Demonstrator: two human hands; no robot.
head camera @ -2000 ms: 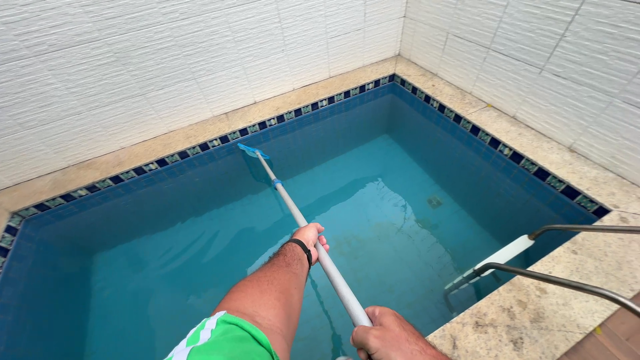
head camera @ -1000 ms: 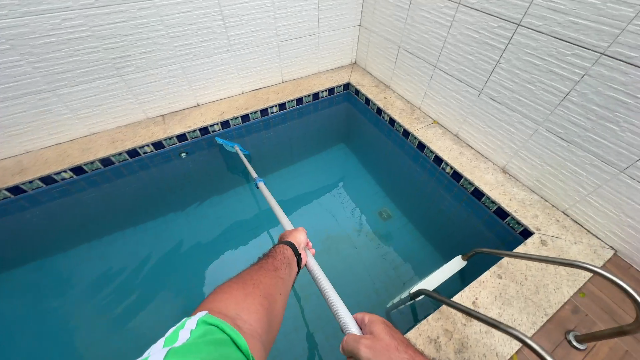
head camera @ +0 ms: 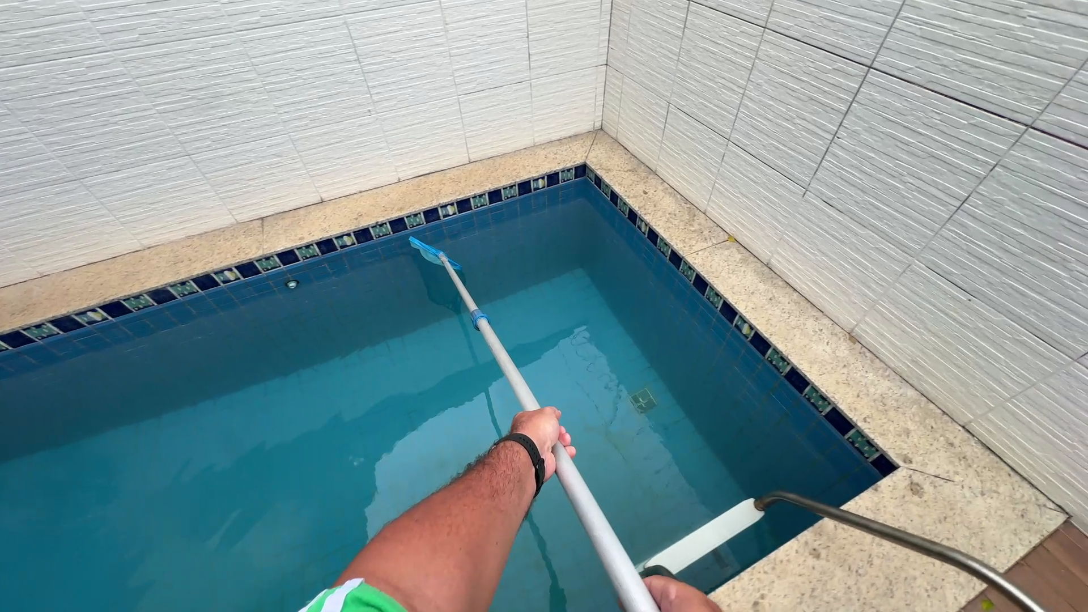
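My left hand (head camera: 544,438), with a black band on its wrist, is closed around the middle of a telescopic metal pole (head camera: 507,365). At the bottom edge my right hand (head camera: 676,595) grips the pole's near end, only partly in view. The pole slants up and away over the pool water (head camera: 280,459). At its far end a blue pool skimmer net (head camera: 435,253) is at the water near the far wall of the pool, tilted; its lower part is hard to make out. A blue locking collar (head camera: 479,318) sits along the pole.
Stone coping (head camera: 476,174) and a patterned tile band (head camera: 380,229) edge the pool, with white textured walls (head camera: 340,85) behind. A metal ladder rail (head camera: 892,534) and white ladder step (head camera: 705,535) stand at lower right. A drain (head camera: 643,400) shows on the pool floor.
The view has swung to the right, bringing more of the right wall into sight. Both hands have kept their grip on the pole, and the net remains near the far pool wall.
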